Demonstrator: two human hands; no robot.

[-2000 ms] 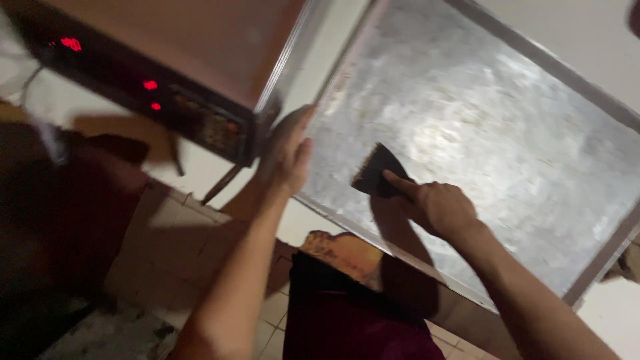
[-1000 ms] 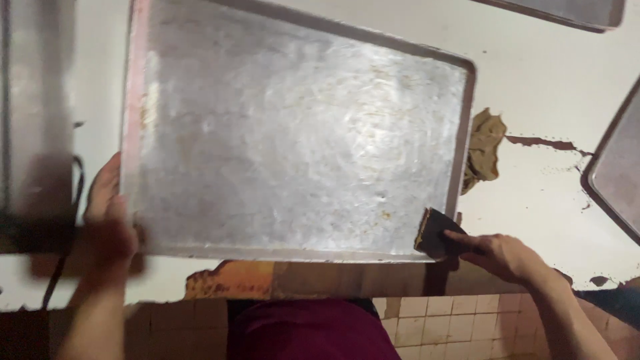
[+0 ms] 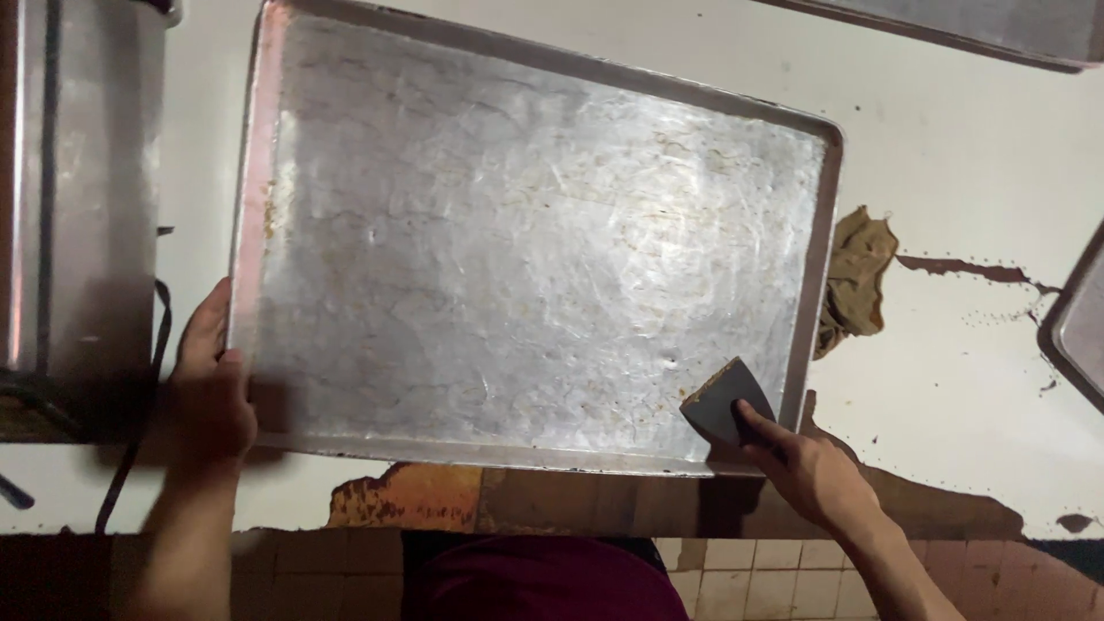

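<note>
A scuffed metal baking tray with a raised rim lies before me on the table. My left hand grips its left rim near the lower left corner, thumb on the near side and fingers partly hidden. In my right hand is a dark scraper, its blade flat on the tray near the lower right corner, with brownish crumbs along the edge. Small brown specks lie on the metal beside the blade, and more residue sticks along the tray's left side.
A crumpled brown cloth touches the tray's right side. Parts of other trays show at the upper right and right edge. A metal appliance with a dark cord stands left. The white tabletop has a worn, chipped front edge.
The scraper in my right hand was at the tray's lower right corner one second ago and is now slightly inward from it. My left hand stays at the left rim. The view has swung since the first frame.
</note>
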